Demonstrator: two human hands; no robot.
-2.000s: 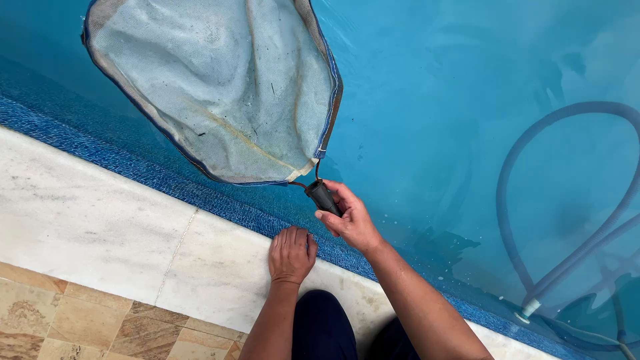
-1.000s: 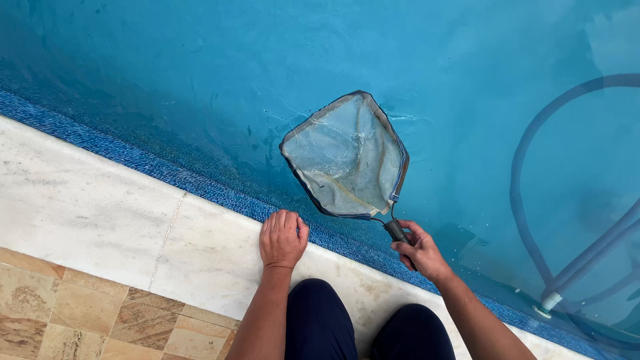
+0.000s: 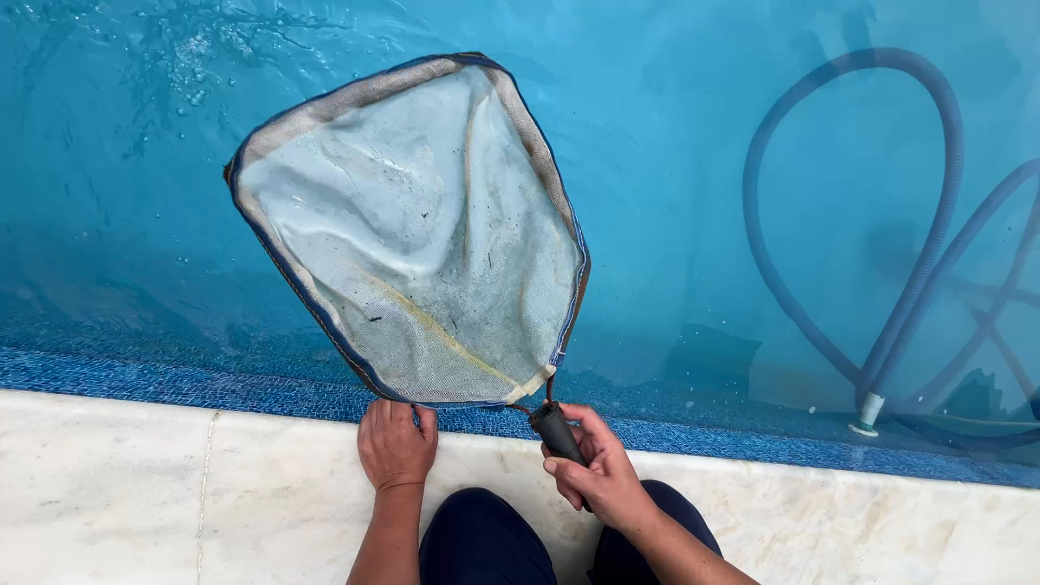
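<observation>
My right hand (image 3: 597,471) grips the short black handle (image 3: 559,435) of a pool skimmer net (image 3: 422,236). The net is raised over the water with its mesh facing up; the blue-edged frame is whole in view. Small dark specks of debris and a yellowish seam show on the pale, wet mesh. My left hand (image 3: 398,443) rests on the edge of the marble coping (image 3: 284,471), its fingertips over the rim and partly hidden by the net's lower edge. It holds no loose thing.
A blue hose (image 3: 756,179) loops in the pool water (image 3: 650,162) at the right, with a white fitting (image 3: 869,410) near the wall. Blue mosaic tile (image 3: 162,378) lines the pool wall. My knees (image 3: 487,540) are at the coping. Ripples and bubbles show at upper left.
The skimmer net, low at the water a second ago, is now lifted nearer to the camera. My right hand has kept its grip on the handle, and my left hand has stayed on the coping.
</observation>
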